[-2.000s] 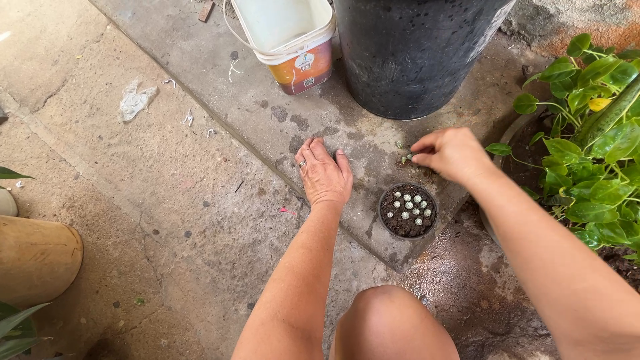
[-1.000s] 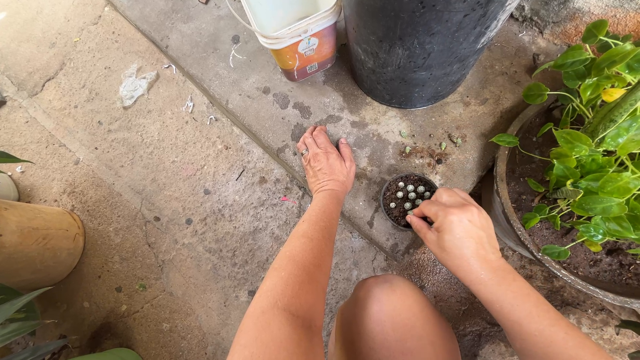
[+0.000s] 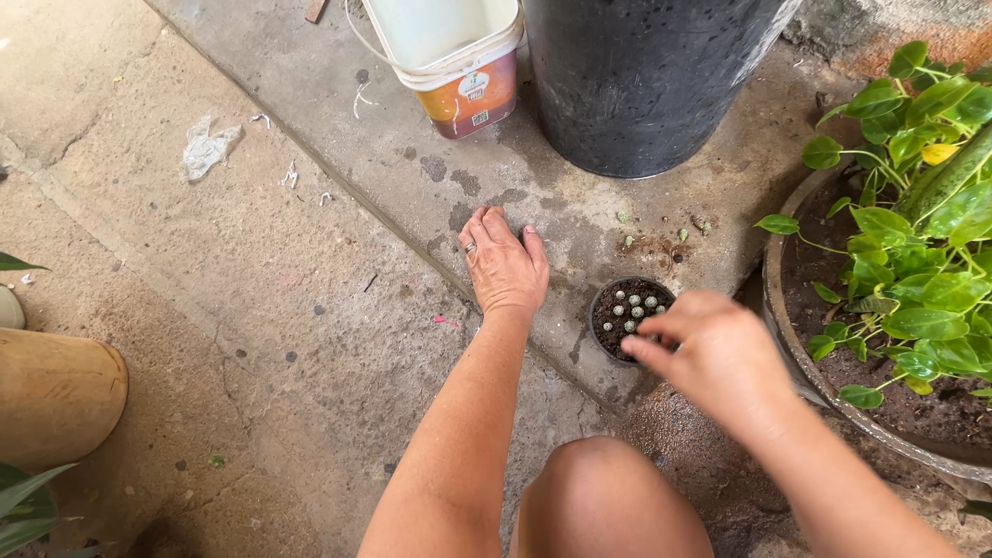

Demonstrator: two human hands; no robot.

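Observation:
My left hand (image 3: 505, 260), a ring on one finger, rests palm down on the concrete ledge (image 3: 573, 232) and holds nothing. Just right of it stands a small round black pot (image 3: 595, 329) of dark soil, with several small round pale-green cactus offsets (image 3: 635, 301) set in the soil. Over the pot's right side is my right hand (image 3: 697, 349), slightly blurred, thumb and fingers bent toward each other; whether anything is between them cannot be told. Several loose green offsets (image 3: 683, 234) lie on the ledge behind the pot, beside scattered soil.
A white plastic bucket (image 3: 465, 70) with an orange label and a large black container (image 3: 628, 93) stand behind. At right is a wide pot (image 3: 790, 310) with a leafy plant (image 3: 930, 271). A tan pot (image 3: 62, 395) stands at far left, and a plastic scrap (image 3: 209, 147) lies on the floor.
Two seconds ago my right hand was at the loose offsets behind the pot; it came to the pot, and is now raised or shifted slightly over its right side. My left hand stays on the ledge.

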